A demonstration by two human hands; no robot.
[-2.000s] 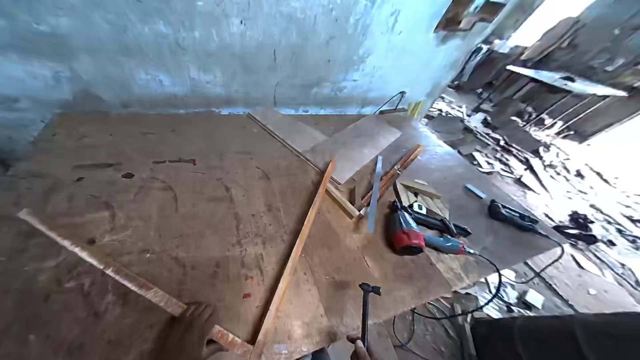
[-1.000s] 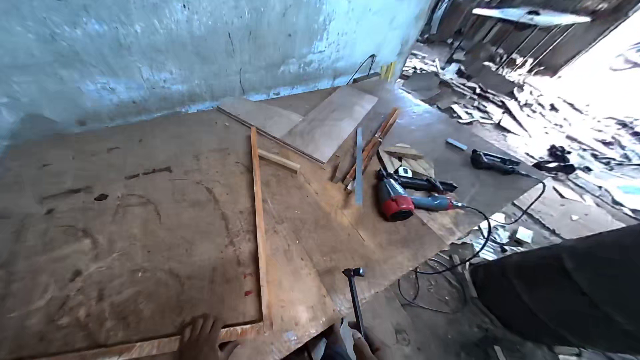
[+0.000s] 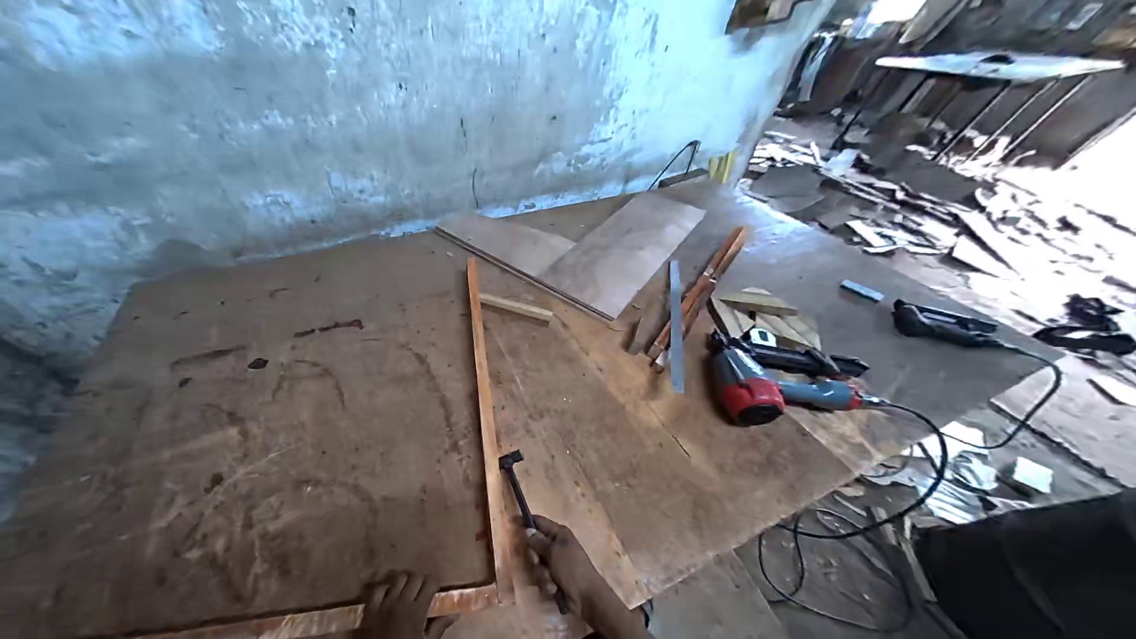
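My right hand (image 3: pixel 557 559) grips a hammer (image 3: pixel 517 484) by its handle, the dark head just right of a long wooden strip (image 3: pixel 484 399). That strip runs away from me across the plywood table (image 3: pixel 337 444). Its near end meets a second wooden strip (image 3: pixel 302 624) at a corner. My left hand (image 3: pixel 397 603) rests on this second strip, left of the corner, fingers over it; its grip is partly hidden. A short wooden batten (image 3: pixel 516 308) lies by the far end of the long strip.
Two thin boards (image 3: pixel 630 253) lie near the wall. Rightward are a metal ruler (image 3: pixel 676 328), wooden strips (image 3: pixel 710 284), a red and grey pneumatic nailer (image 3: pixel 750 386) with a hose, a tape measure (image 3: pixel 761 337) and another power tool (image 3: pixel 945 322). Scrap wood (image 3: pixel 958 213) covers the floor beyond.
The hammer in my right hand has moved from the table's near edge to beside the long strip. Since the first frame, the two strips have been turned, and the long one has left the boards.
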